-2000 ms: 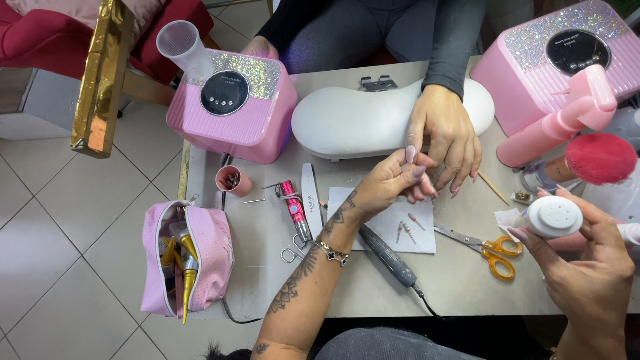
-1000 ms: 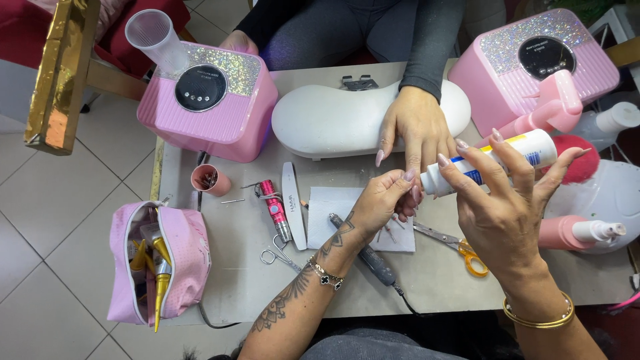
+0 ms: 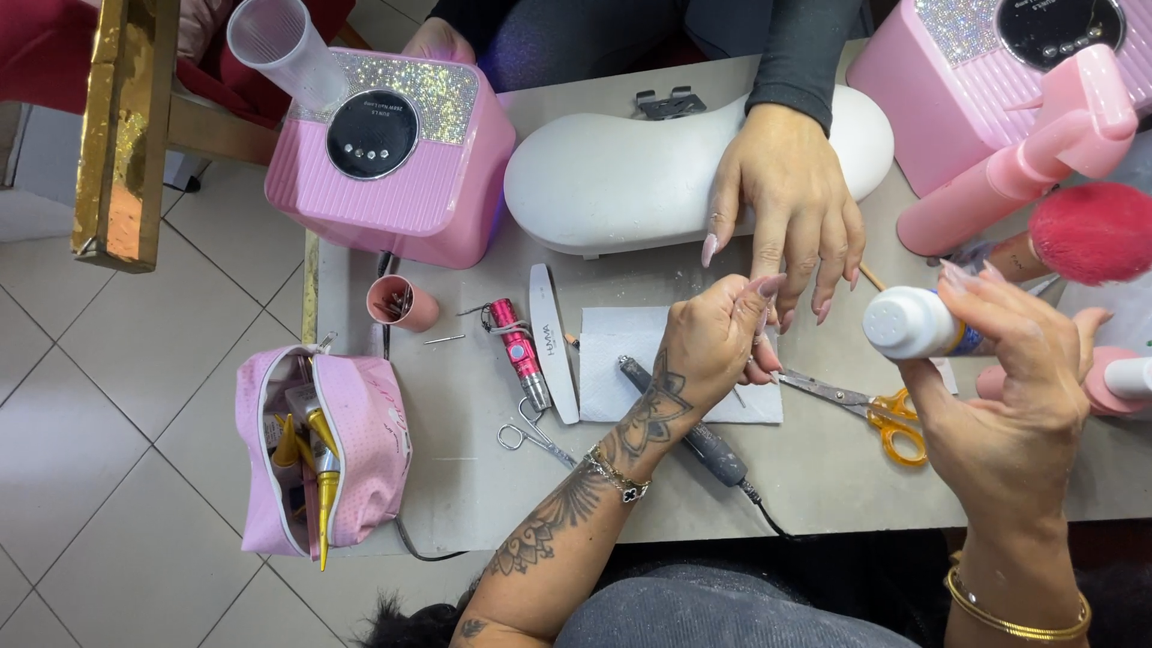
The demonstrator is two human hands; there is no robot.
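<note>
My left hand, with a tattooed forearm and a bracelet, closes on a finger of the other person's hand. That hand rests palm down by a white padded armrest. To the right, my right hand grips a white bottle whose perforated cap points left. Under my left wrist lies a grey nail drill handpiece, partly on a white paper towel. Orange-handled scissors lie between my hands. A white nail file and a pink flashlight are left of the towel.
Pink nail lamps stand at both back sides. A pink cup, small metal scissors and an open pink pouch are at the left. At the right are a pink spray bottle and a red-bristled brush.
My right hand has drawn the white bottle rightward, away from the other person's fingers, where it was one second ago. My left hand keeps its hold.
</note>
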